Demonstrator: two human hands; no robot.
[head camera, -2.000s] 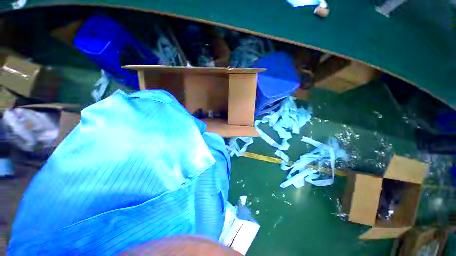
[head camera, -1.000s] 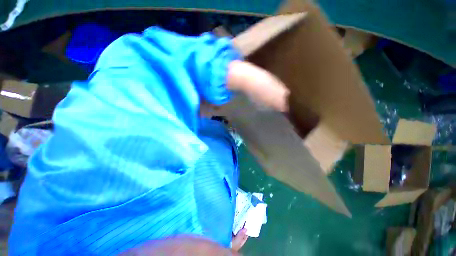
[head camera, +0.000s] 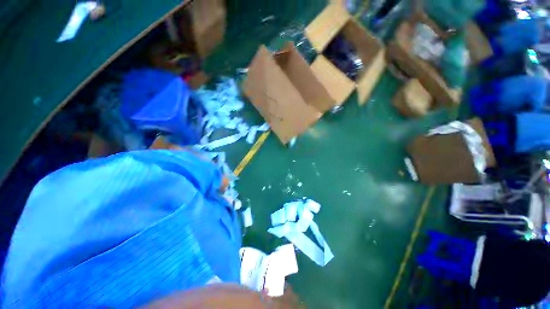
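Note:
A white label strip (head camera: 274, 268) with dark lines shows at the lower middle, held by my right hand (head camera: 265, 293), of which only a little skin shows. My left hand (head camera: 225, 182) seems to show as a small bit of skin beside the blue sleeve (head camera: 139, 205); its fingers are hidden. A brown carton (head camera: 277, 99) with flaps up sits on the green floor at the upper middle, touching neither hand.
An open carton (head camera: 347, 54) holds dark, shiny contents beyond it. Pale blue backing strips (head camera: 301, 229) lie on the floor. A blue bin (head camera: 155, 102) stands by the bench (head camera: 60, 66). More cartons (head camera: 449, 154) and stools stand at the right.
My view has turned right. The carton that was at my left hand now sits on the floor beside the open carton, let go. The white labels remain at my right hand.

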